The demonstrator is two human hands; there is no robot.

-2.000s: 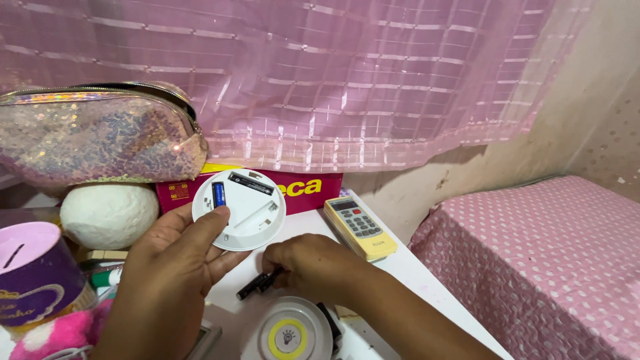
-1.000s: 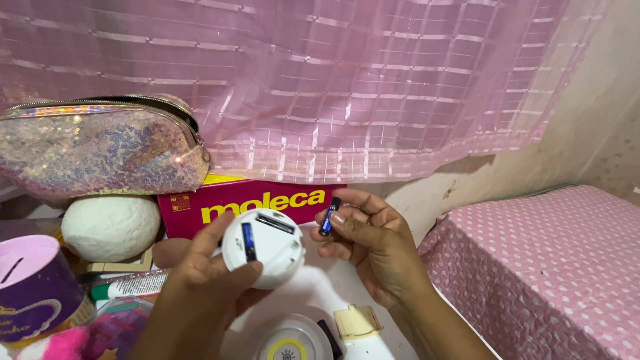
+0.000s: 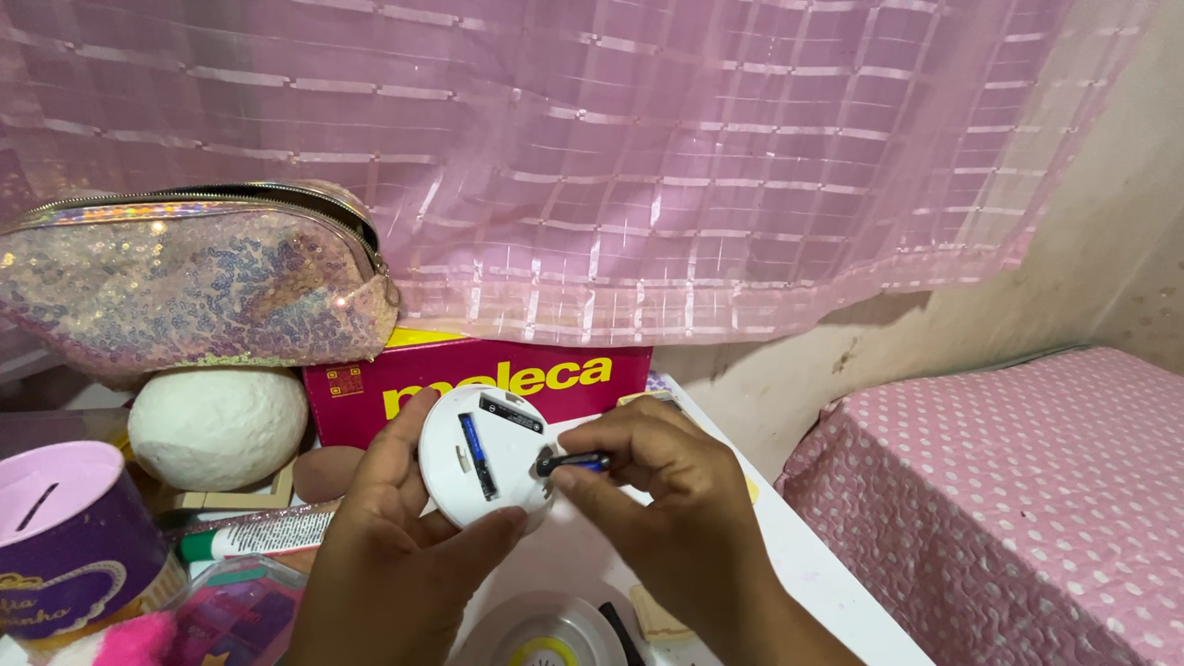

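Observation:
My left hand (image 3: 407,546) holds a round white plastic battery-powered device (image 3: 444,481) by its rim, its battery side facing me. A blue-and-black battery (image 3: 478,455) lies in the left slot, and a black battery (image 3: 511,413) in the upper slot. Between thumb and fingers, my right hand (image 3: 657,490) pinches another blue-and-black battery (image 3: 578,462), one end at the device's right-hand slot, which is partly hidden by the fingers. Below the hands, a second round white device (image 3: 490,629) with a yellow ring lies on the white table, partly cut off by the frame.
A maroon box (image 3: 356,421) stands behind the hands, beside a sequined pouch (image 3: 203,287) and a white ball-shaped object (image 3: 217,430). At left are a purple coin tin (image 3: 83,546) and a green-capped tube (image 3: 268,536). A yellow remote control (image 3: 754,488) is mostly behind my right hand.
My right hand picked up a dark item near the table two seconds ago, then held a battery up beside the device. That battery has moved left to the device and now lies lengthwise across its right edge.

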